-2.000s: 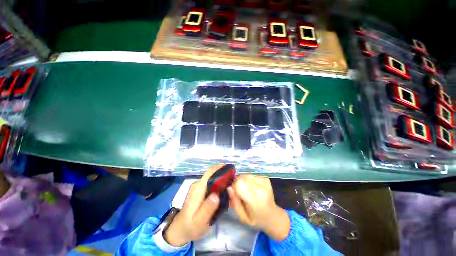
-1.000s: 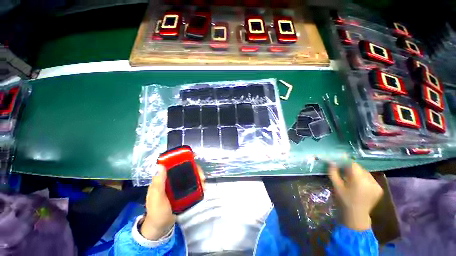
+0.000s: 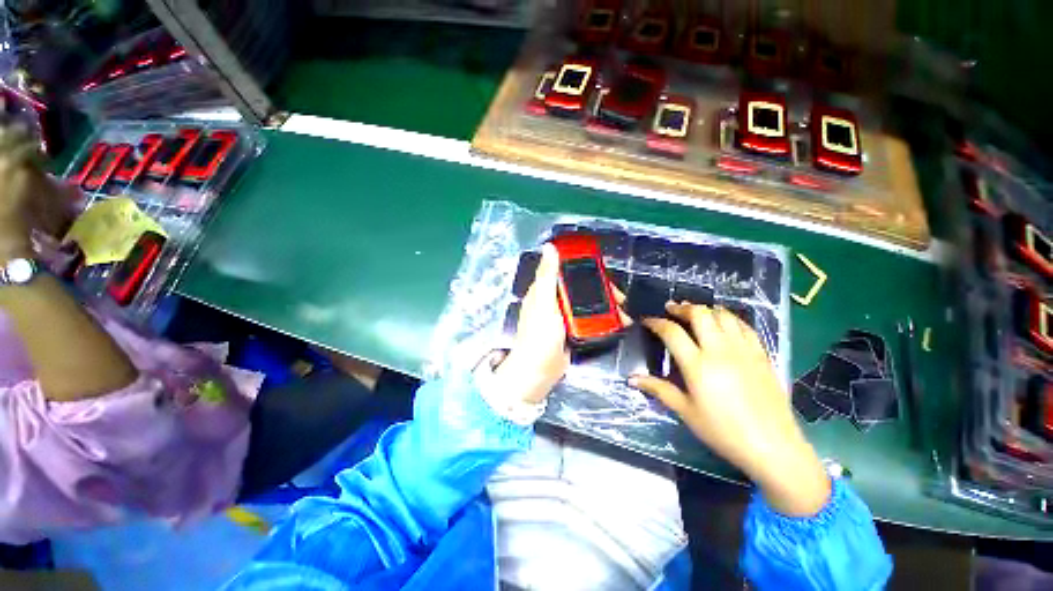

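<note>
My left hand (image 3: 534, 343) holds a red-and-black device housing (image 3: 587, 289) with a dark rectangular window facing up, above the left part of the lens tray. My right hand (image 3: 722, 381) is over the lens tray, palm down, fingers bent and spread, fingertips at the black panels; whether it grips one cannot be told. The lens tray (image 3: 756, 271) holds rows of black panels in shiny clear plastic on the green bench. My hands and the housing hide part of its rows.
A clear tray of red housings with cream frames lies on cardboard (image 3: 508, 127) at the back. Stacked blister trays (image 3: 981, 462) stand right. Loose black panels (image 3: 852, 379) and a bent cream frame (image 3: 812, 281) lie right of the lens tray. A coworker's pink sleeve (image 3: 104, 427) and a finished-unit tray (image 3: 214, 196) are left.
The view has turned left, bringing the coworker in. My left hand has lifted the housing over the lens tray. My right hand has moved from the bench's front edge onto the tray's panels.
</note>
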